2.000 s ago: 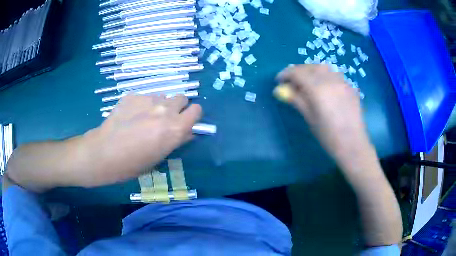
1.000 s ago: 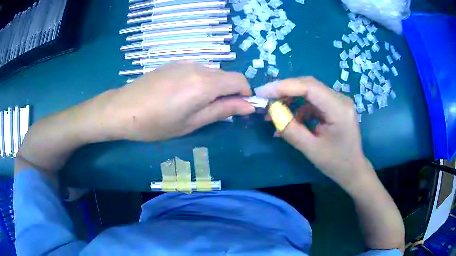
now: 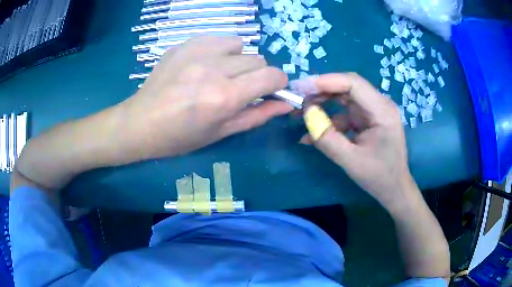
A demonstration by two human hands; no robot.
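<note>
My left hand [image 3: 210, 95] grips a slim silver metal tube [image 3: 292, 98] between thumb and fingers; its end sticks out to the right and the rest is hidden by the hand. My right hand [image 3: 359, 126], with a yellow cover on the thumb [image 3: 318, 123], has its fingertips at that tube end. Whether it holds a small cap there cannot be told. A row of silver tubes [image 3: 202, 19] lies beyond my left hand. Small translucent plastic caps lie in a pile [image 3: 295, 28] beside the row and in a second pile [image 3: 408, 73] further right.
A black tray of rods [image 3: 33, 33] stands at the upper left, and more tubes [image 3: 12, 140] lie at the far left. A taped tube [image 3: 238, 206] lies at the near bench edge. A clear plastic bag [image 3: 429, 12] and a blue bin [image 3: 485, 95] are at the right.
Since two seconds ago, my left hand has lifted a tube from the bench and my right hand has come from the right pile to its end. Over the last second both hands shifted slightly.
</note>
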